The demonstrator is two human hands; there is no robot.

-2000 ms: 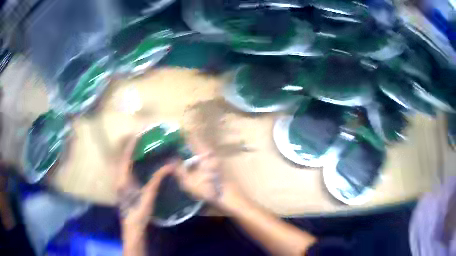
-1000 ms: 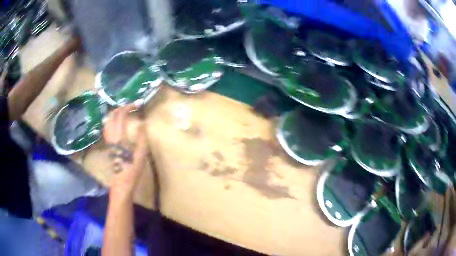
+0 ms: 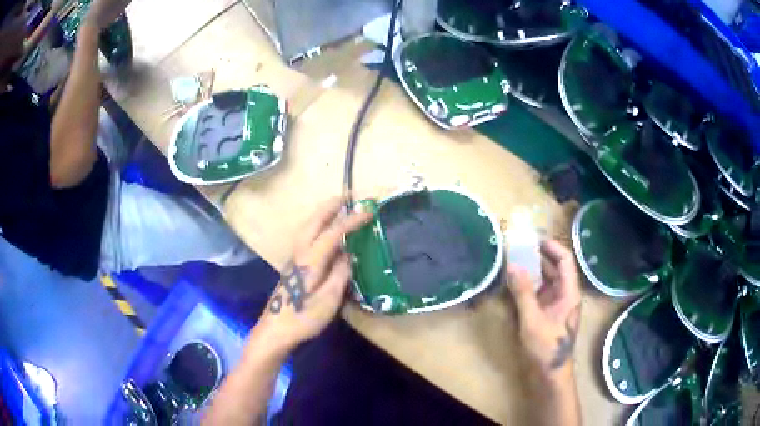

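A green car body (image 3: 423, 251) lies open side up on the tan bench in front of me, its dark interior tray (image 3: 437, 245) showing inside. My left hand (image 3: 304, 279) grips its left end, with fingers over the green end and lights. My right hand (image 3: 546, 295) holds a small translucent white glue bottle (image 3: 523, 248) upright just right of the body, apart from it.
Another green body (image 3: 229, 137) lies at upper left, and one (image 3: 454, 83) at upper centre. Overlapping bodies (image 3: 621, 245) fill the right. A black cable (image 3: 358, 137) crosses the bench (image 3: 312, 166). A blue crate (image 3: 179, 320) holds bodies at lower left. A person (image 3: 75, 158) sits at left.
The view has swung left. My left hand, earlier reaching among the left-hand bodies, now grips a body at the centre. My right hand has come into view with the bottle.
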